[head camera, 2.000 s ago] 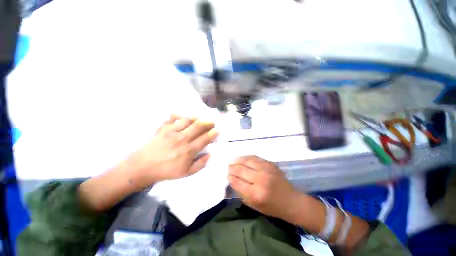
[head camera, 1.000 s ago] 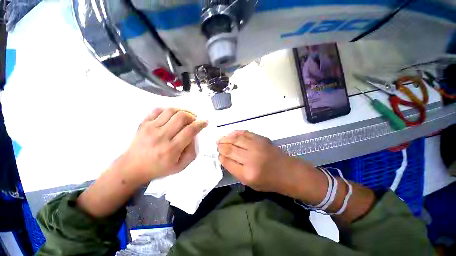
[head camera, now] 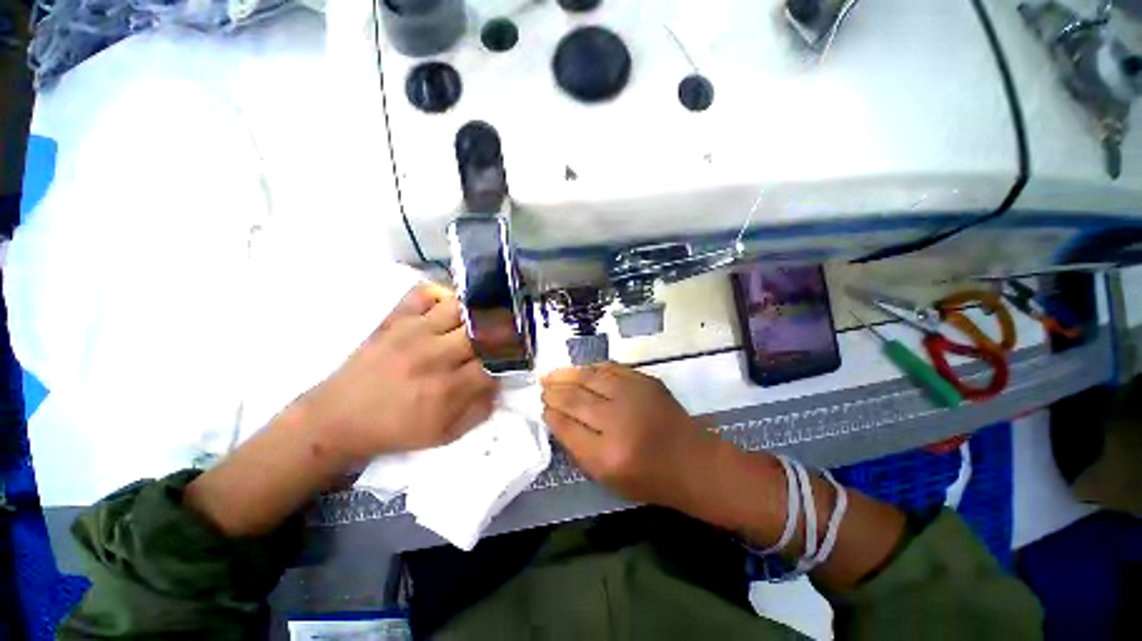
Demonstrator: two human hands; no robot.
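Note:
A white garment piece (head camera: 473,482) lies at the table's front edge below the needle area, with its lower corner hanging over the edge. My left hand (head camera: 407,376) is on its upper left part, fingers bent, fingertips partly hidden behind the machine's shiny metal guard (head camera: 492,294). My right hand (head camera: 620,426) pinches its right edge just below the grey knob by the needle area. The white sewing machine head (head camera: 701,138) spans the top. The needle and presser foot are hidden behind the guard.
A lit smartphone (head camera: 787,323) lies right of the needle area. Further right are a green-handled tool (head camera: 924,373) and red and orange scissors (head camera: 967,356). A printed ruler strip (head camera: 814,428) runs along the front edge. A blue crate (head camera: 989,482) is below right. Greyish fabric (head camera: 138,31) is heaped at top left.
The view has shifted, so the machine head's top and the guard now show. Both hands stay on the white piece close to the needle area, the left one now partly behind the guard.

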